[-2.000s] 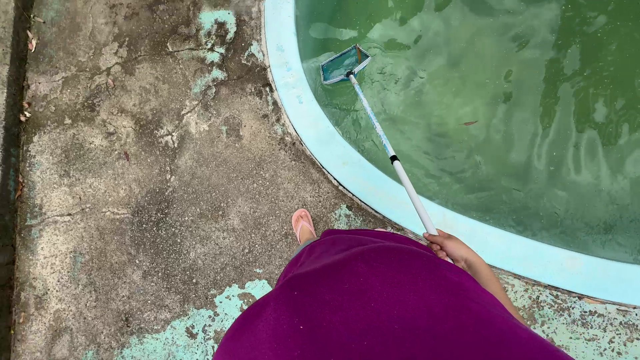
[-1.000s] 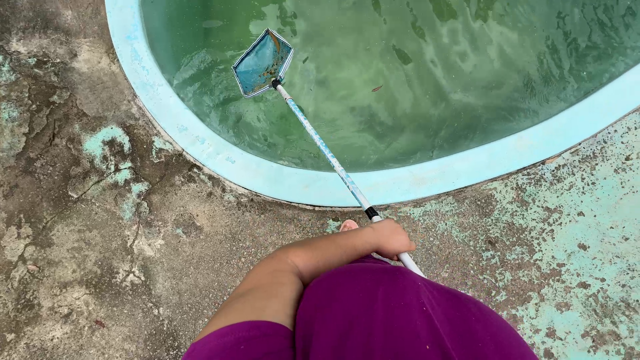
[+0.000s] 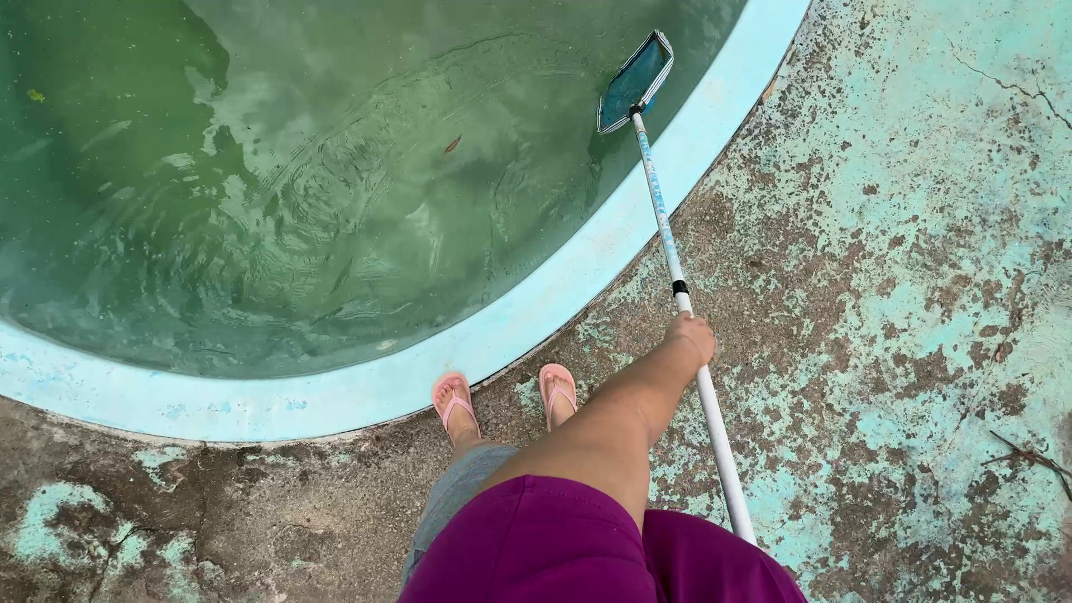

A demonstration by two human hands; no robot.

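My left hand (image 3: 693, 337) is closed around the white pole of a pool skimmer (image 3: 657, 197), just below its black collar. The pole slants from the shirt at lower right up across the pool rim. At its far end, the blue mesh net (image 3: 634, 82) with a striped edge is over the green water (image 3: 377, 193), near the pool's inner wall. Whether the net touches the water cannot be told. A reddish-brown leaf (image 3: 452, 144) floats left of the net, and a yellowish leaf (image 3: 35, 95) lies at far left. The pole's lower end is hidden by the shirt; my right hand is unseen.
The pale blue pool rim (image 3: 536, 318) curves in front of my feet. My left pink flip-flop (image 3: 455, 400) is at its edge, and the right one (image 3: 557, 387) stands on rough concrete with peeling turquoise paint (image 3: 879, 293). Dry twigs (image 3: 1034, 456) lie at right.
Two seconds back my right hand held the pole; my left hand has since taken it. The net now appears at the right part of the pool in view. The view has shifted strongly.
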